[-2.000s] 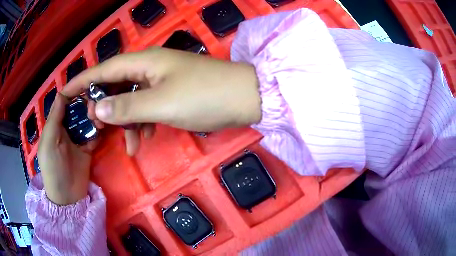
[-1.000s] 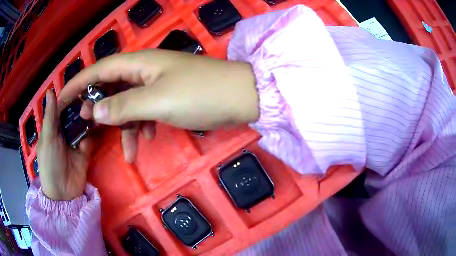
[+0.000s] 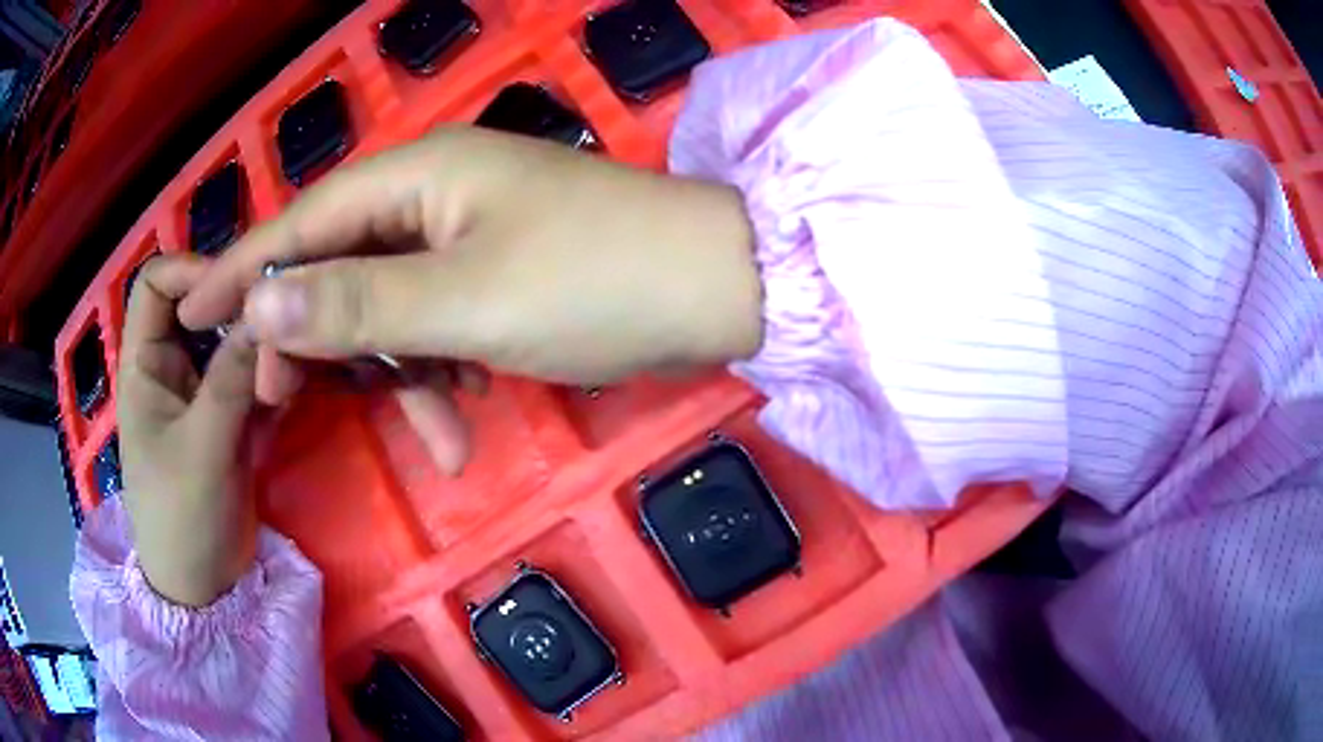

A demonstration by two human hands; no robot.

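Note:
My right hand point(image 3: 501, 261) reaches over the red-orange tray point(image 3: 929, 558) from the right, its thumb and fingers closed on a watch head, of which only slim metal edges show. My left hand point(image 3: 189, 420) is at the tray's left side, fingers curled around a dark square smartwatch point(image 3: 199, 345), mostly hidden. The fingertips of both hands meet or overlap. Two square smartwatches lie back up in the near pockets, one at the centre point(image 3: 544, 642) and one to its right point(image 3: 720, 523), with gold contacts showing.
Several dark square watches, one at the top point(image 3: 646, 47), sit in the far and left pockets. Another lies at the near edge point(image 3: 404, 702). Stacked trays point(image 3: 160, 109) stand behind at upper left. A further red-orange tray point(image 3: 1212, 73) and white paper point(image 3: 1091, 90) are at upper right.
My left fingers have curled inward, and the watch in that hand, whose lit text showed earlier, is now mostly covered. A lower finger of my right hand has extended down and right.

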